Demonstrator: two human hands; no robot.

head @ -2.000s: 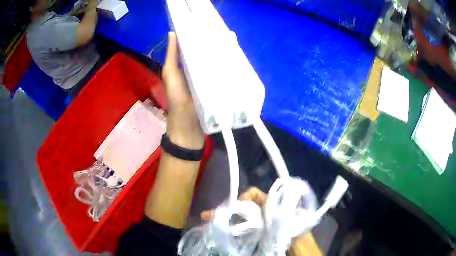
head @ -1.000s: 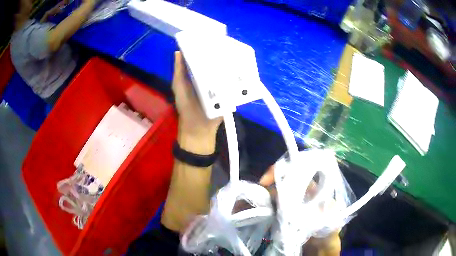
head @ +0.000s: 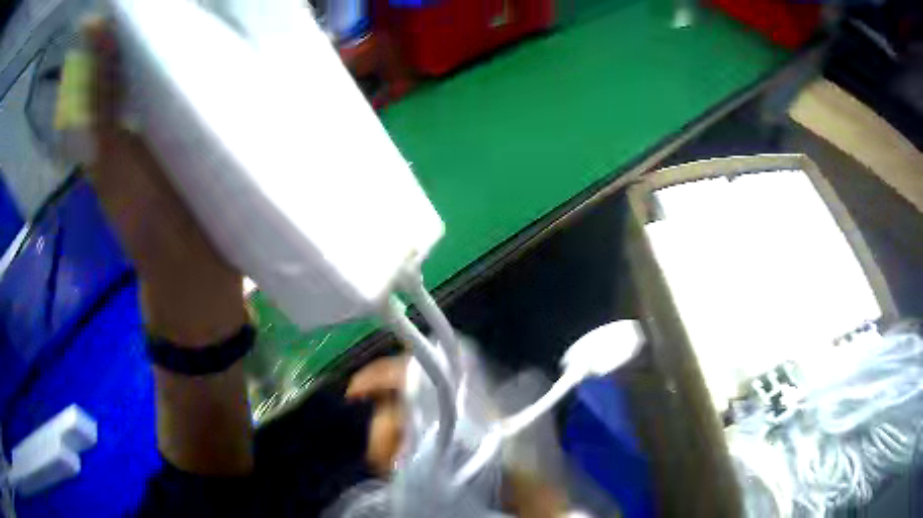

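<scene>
My left hand [head: 182, 243], with a dark wristband, holds a pair of white power strips [head: 273, 152] tilted across the upper left, its fingers mostly behind them. Two white cords [head: 436, 334] run down from the strips' lower end. My right hand [head: 381, 405] is blurred at the bottom centre and grips the bundled cords in a clear plastic bag [head: 445, 470]. A white plug end [head: 604, 347] sticks out to the right of the bundle. An open brown carton [head: 673, 304] at the right holds rows of white bars and bagged cords.
A green-matted bench [head: 547, 132] crosses the upper middle, with a red shelf [head: 471, 35] at its back. Blue sheeting [head: 106, 374] lies at the left, with small white pieces [head: 53, 448] on it. A blue object [head: 607, 435] is low beside the carton.
The view has swung right, away from the red bin and the other worker, to the green bench and the carton. Both hands still hold the strips and cords.
</scene>
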